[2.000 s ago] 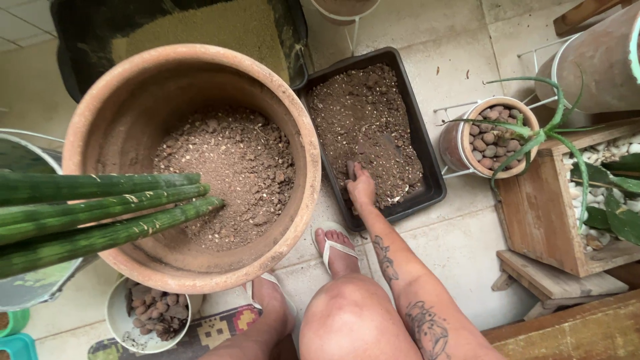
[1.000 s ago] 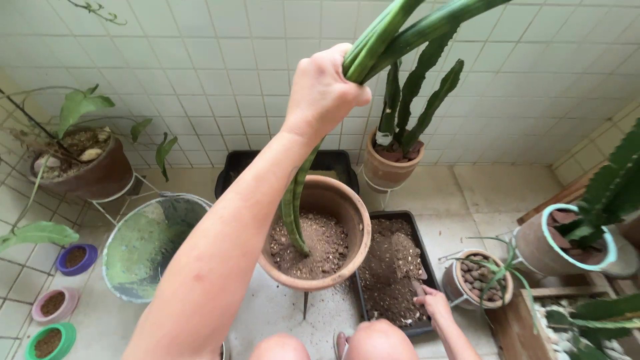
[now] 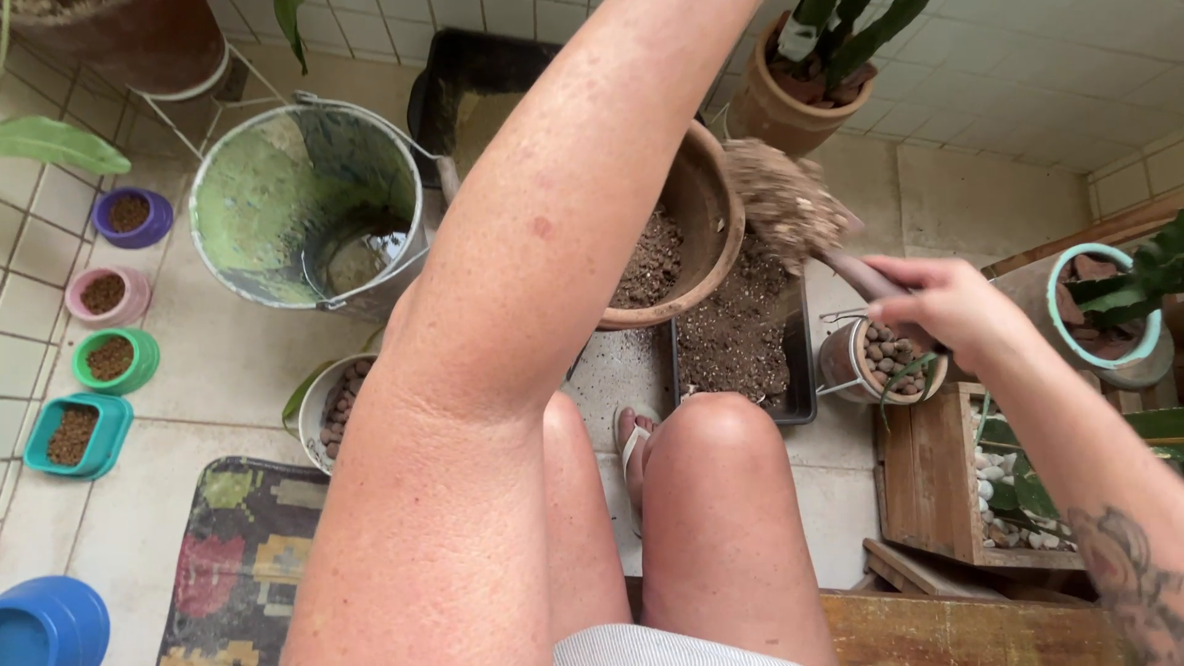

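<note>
My right hand (image 3: pixel 943 310) grips the handle of a hand trowel (image 3: pixel 856 273). Its blade is heaped with potting soil (image 3: pixel 786 199), blurred by motion, beside the right rim of a large terracotta pot (image 3: pixel 717 222). Soil lies inside that pot, which my raised left forearm partly covers. Below the trowel is a black plastic tray (image 3: pixel 800 398) holding more soil. My left hand is beyond the top edge of the view, and the snake plant's leaves are not visible here.
To the left are a metal bucket (image 3: pixel 254 194) with some water, small bowls (image 3: pixel 116 356) of brown pellets, and a bowl of clay pebbles (image 3: pixel 319 416). Potted cacti (image 3: pixel 791 102), a pot of pebbles (image 3: pixel 846 361) and a wooden planter (image 3: pixel 925 472) stand around the right side.
My right hand has risen from the black tray, now with a soil-laden trowel beside the pot's rim. My left hand, seen gripping the snake plant's leaves a second ago, is out of view.
</note>
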